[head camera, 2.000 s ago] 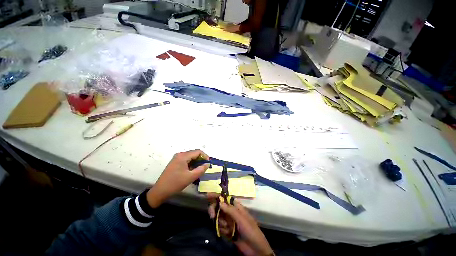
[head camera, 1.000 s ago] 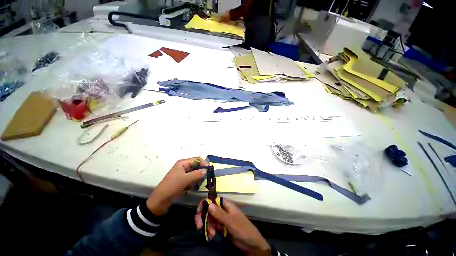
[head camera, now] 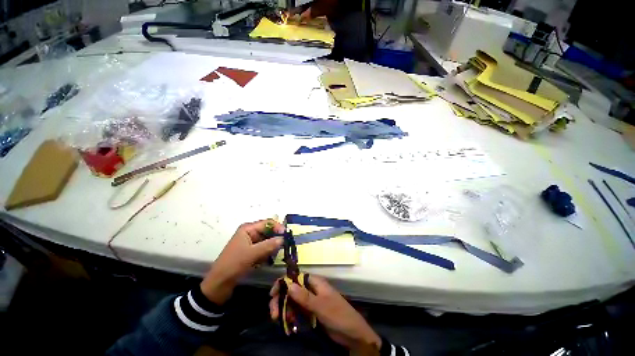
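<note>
My left hand (head camera: 245, 254) pinches the near end of a dark blue strip (head camera: 404, 250) between thumb and fingers. The strip runs right across the table, beside a grey-blue strip (head camera: 480, 259). My right hand (head camera: 322, 306) holds yellow-and-black pliers (head camera: 295, 284), jaws pointing away from me. The jaw tips are at my left fingertips; whether they grip anything is too small to tell. A yellow card (head camera: 331, 254) lies under the strips at the table's near edge. A round dish of small metal fittings (head camera: 397, 206) stands beyond the strips.
Blue scraps (head camera: 306, 127) lie mid-table. A tan block (head camera: 43, 174), clear plastic bags (head camera: 132, 104), a thin straight tool (head camera: 167, 163) and an awl-like tool (head camera: 166, 188) lie left. Yellow-brown cards (head camera: 512, 101) are stacked at the right. A person's hands work on yellow material (head camera: 292, 31) beyond.
The view has shifted slightly. The pliers have moved left from over the strips and card to my left fingertips, and stand more upright. Both hands keep their hold.
</note>
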